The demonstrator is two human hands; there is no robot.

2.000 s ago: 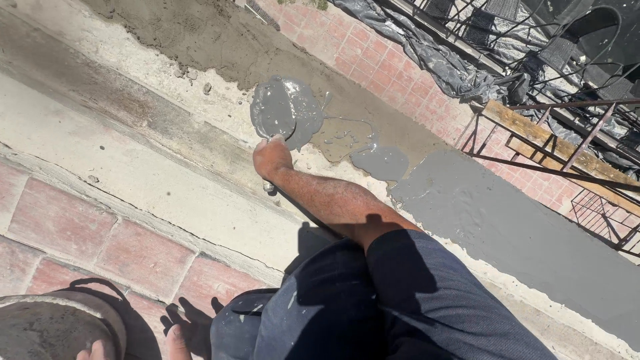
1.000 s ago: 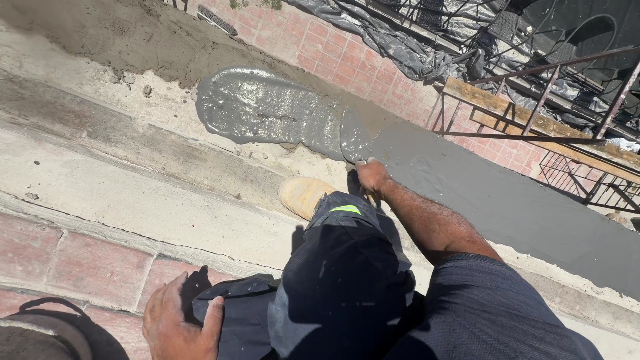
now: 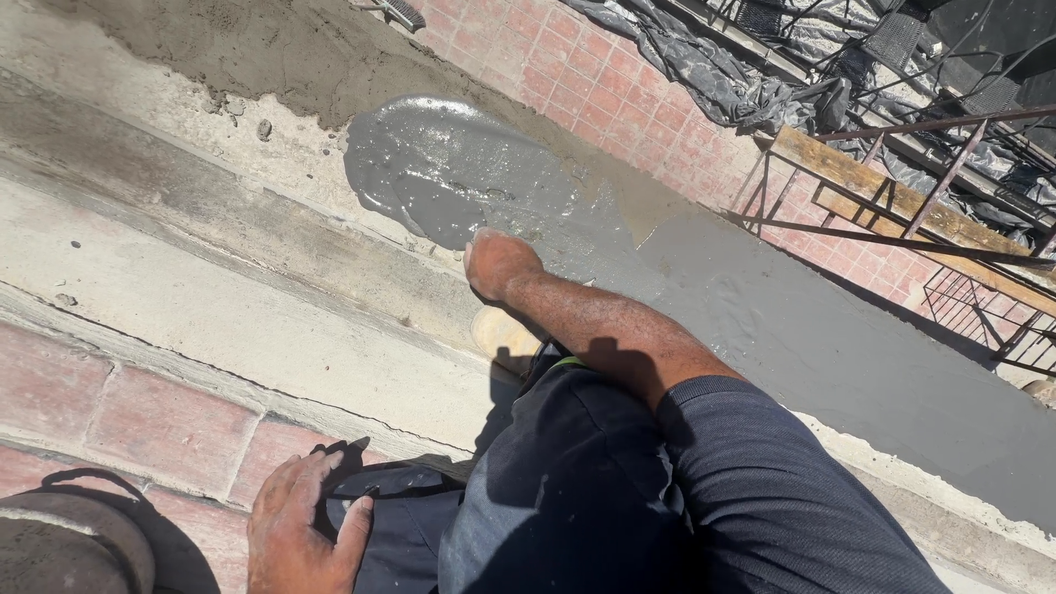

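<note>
My right hand (image 3: 499, 264) is closed in a fist at the lower edge of a wet grey cement patch (image 3: 511, 194). It grips a hand tool, apparently a trowel, whose handle is hidden by the fist and whose blade blends into the grey mix. Smooth grey cement (image 3: 825, 355) covers the strip to the right, while rougher brown mortar (image 3: 272, 49) lies at the upper left. My left hand (image 3: 301, 520) rests by my dark-trousered leg at the bottom, fingers spread, holding nothing.
A round bucket-like container (image 3: 74, 544) stands at the lower left. At the right are a rusty metal frame (image 3: 940, 181) and wooden boards (image 3: 891, 198), beside crumpled dark plastic sheeting (image 3: 726, 74). My tan shoe (image 3: 503, 334) is below the right hand. A brush-like tool (image 3: 402, 12) lies at the top.
The grey mix has spread from separate blobs into one long patch joined to the smooth strip. Since a second ago, my right hand has moved back leftward along it.
</note>
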